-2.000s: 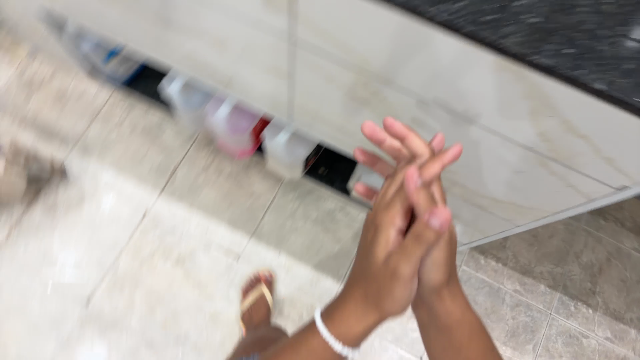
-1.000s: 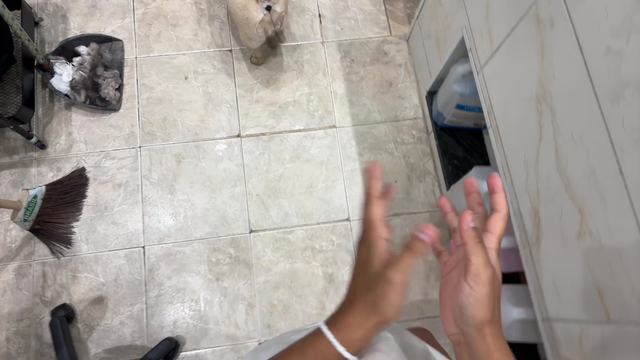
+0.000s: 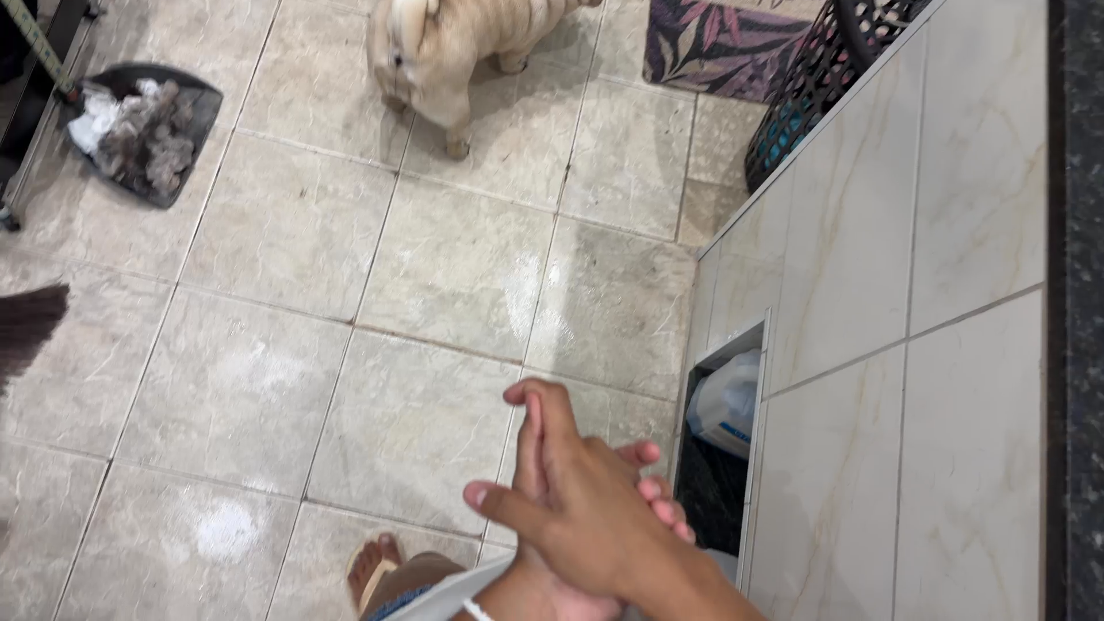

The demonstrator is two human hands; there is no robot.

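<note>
My right hand (image 3: pixel 595 517) lies across my left hand (image 3: pixel 536 582) in the lower middle of the head view. The back of the right hand faces up, with its thumb out to the left and its other fingers close together. Left fingertips curl around the right hand's far edge. A white bracelet (image 3: pixel 476 611) circles my left wrist. No object shows between the hands, though the palms are hidden.
A tan dog (image 3: pixel 457 60) stands on the tiled floor. A dustpan (image 3: pixel 203 129) holds fluff; broom bristles (image 3: pixel 30 328) are at left. Right of my hands, a tiled counter side (image 3: pixel 845 328) has a recess holding a plastic jug (image 3: pixel 729 405). A black basket (image 3: pixel 780 129) and patterned mat (image 3: pixel 724 52) lie beyond.
My hands were apart one second ago and are now pressed together, right over left. More of the dog shows. The view has shifted, bringing the basket and mat in.
</note>
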